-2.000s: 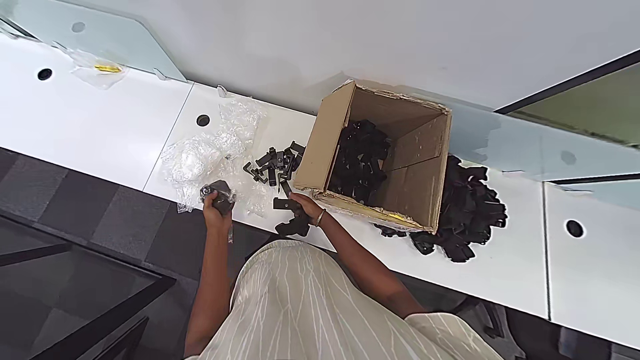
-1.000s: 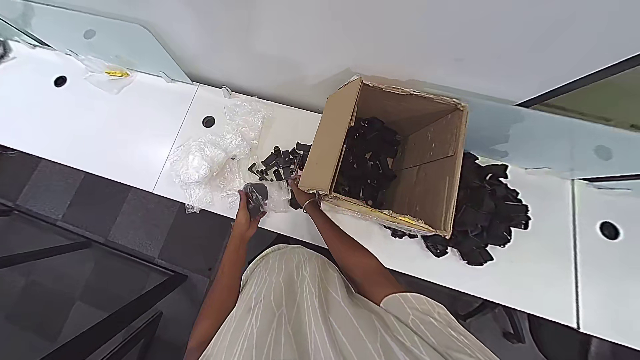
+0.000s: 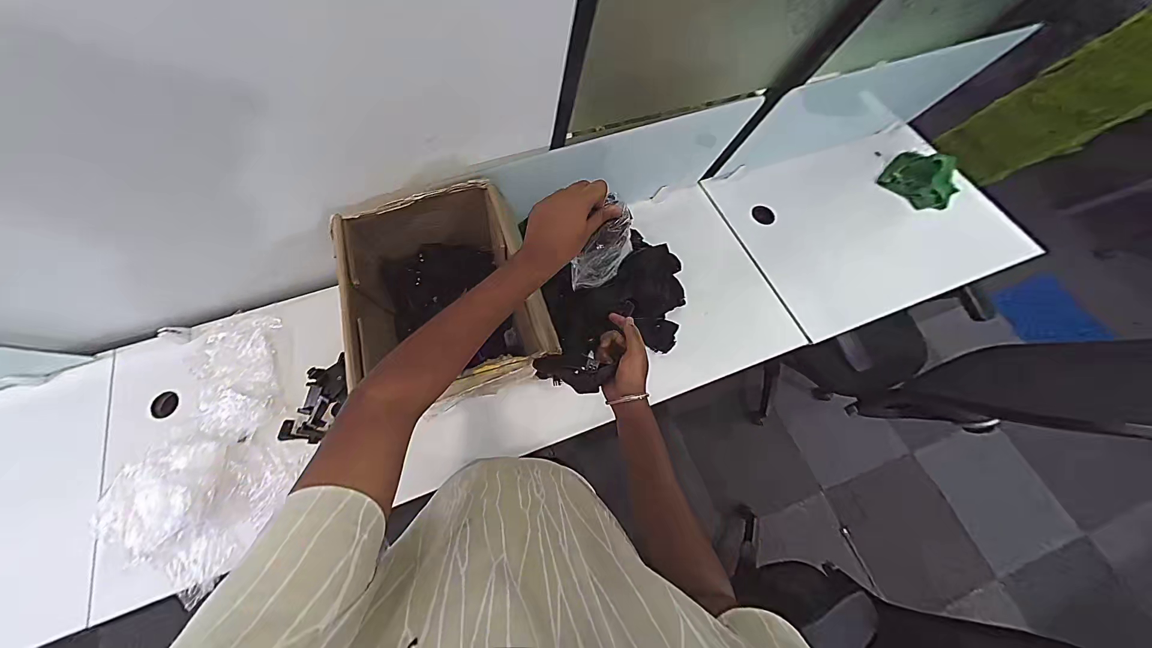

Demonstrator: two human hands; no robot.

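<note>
My left hand (image 3: 569, 225) reaches across the open cardboard box (image 3: 348, 297) and grips a clear plastic bag (image 3: 605, 255) over the black pile. My right hand (image 3: 625, 358) is at the near edge of that pile of black items (image 3: 650, 290), its fingers curled against one of them; whether it grips the item is unclear. More black items (image 3: 441, 283) lie inside the box. To the left of the box are several small black parts (image 3: 322, 396), partly hidden by my left arm, and a heap of crumpled clear plastic bags (image 3: 193, 481).
A green plastic bag (image 3: 920, 180) lies on the far right of the white desk (image 3: 765, 261). Low glass partitions (image 3: 630, 144) line the desk's back edge. Black office chairs (image 3: 1017, 387) stand on the floor to the right.
My left hand has moved from the left of the box to the pile on its right, with a clear bag. My right hand has also moved to that pile. The view has swung right.
</note>
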